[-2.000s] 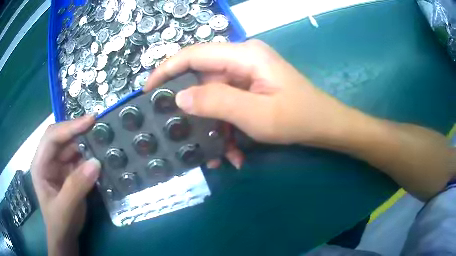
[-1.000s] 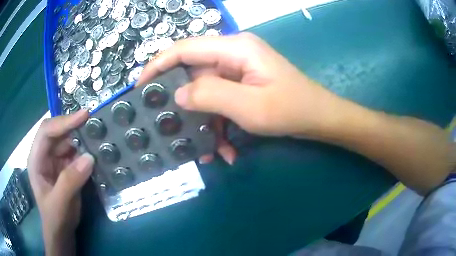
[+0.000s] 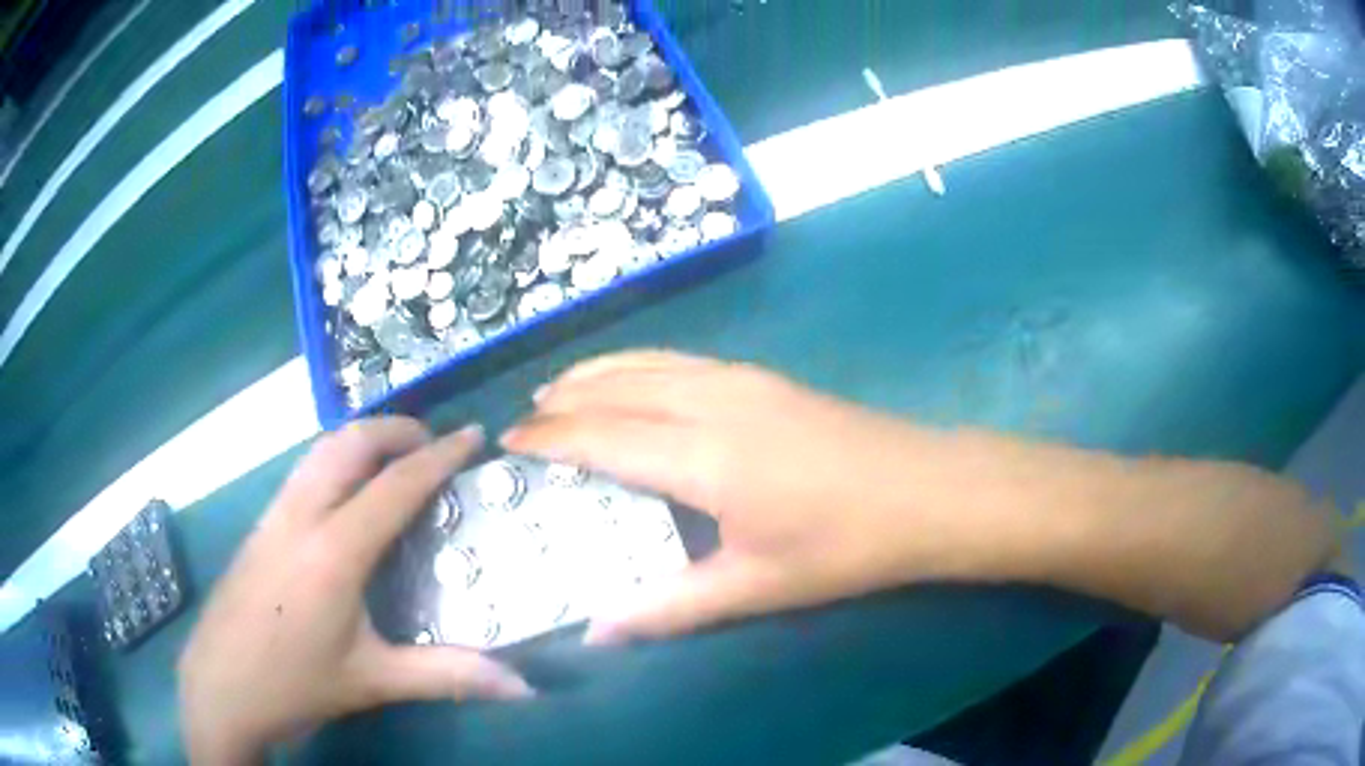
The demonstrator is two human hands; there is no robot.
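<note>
A metal fixture plate (image 3: 547,546) with round seats lies low in front of me, glaring white under the light, so what its seats hold is hard to tell. My left hand (image 3: 322,576) grips its left end, fingers at the far edge and thumb at the near edge. My right hand (image 3: 734,486) grips its right part, fingers over the far edge and thumb at the near edge. The blue tray (image 3: 547,322) beyond is heaped with silver metal discs (image 3: 509,180).
A dark fixture with round holes (image 3: 138,573) lies at the left, with another dark block (image 3: 45,696) at the lower left corner. Cotton swab tips (image 3: 934,181) show right of the tray. A crinkled clear plastic bag (image 3: 1299,112) is at the upper right.
The raised, tilted plate is now lower and flatter, its face turned into the glare. Both hands have shifted their grip around it. The view has moved, showing more of the tray.
</note>
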